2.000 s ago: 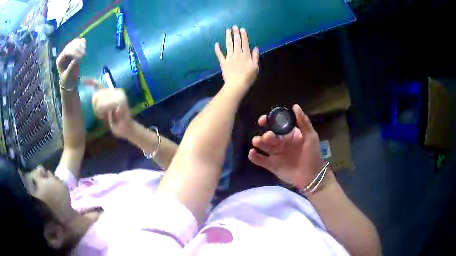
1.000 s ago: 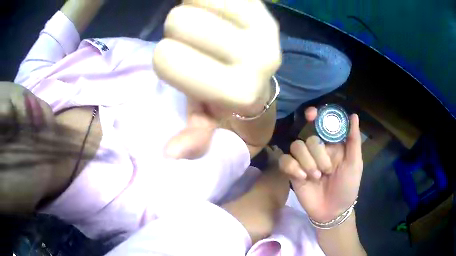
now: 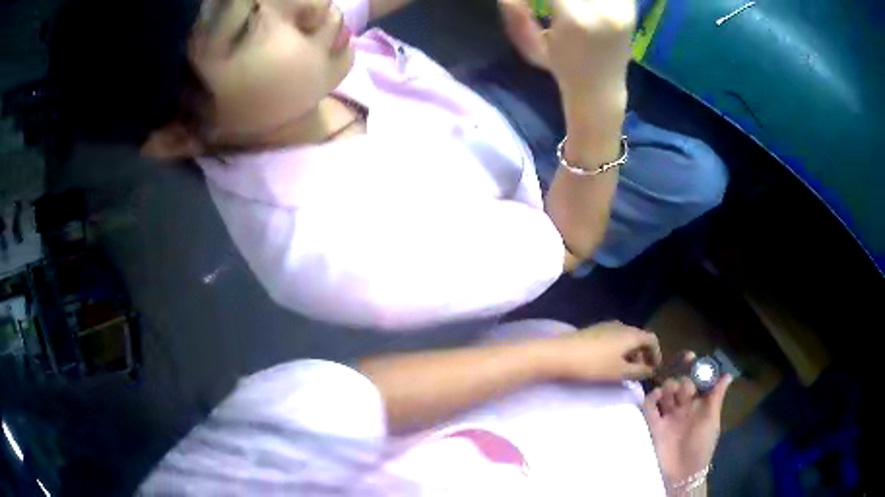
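Note:
A small round component [image 3: 705, 374] with a dark rim and a bright centre is in the fingertips of my right hand [image 3: 687, 408], low at the right of the view. A pale bracelet is on that wrist. My left hand [image 3: 626, 352] is just left of the component and apart from it, with its fingers loosely curled. Both hands are small in the picture, and whether my left hand holds anything cannot be told.
A seated coworker in pink [image 3: 388, 204] fills the upper middle, one braceleted hand [image 3: 594, 39] raised by the bench. The green-matted bench [image 3: 805, 87] curves along the upper right, with a thin white stick [image 3: 735, 14] on it. A blue object [image 3: 815, 451] stands lower right.
The view has swung, showing more of the coworker and less bench. My left hand has left the green mat and is beside my right hand, which still holds the component, now lower in view.

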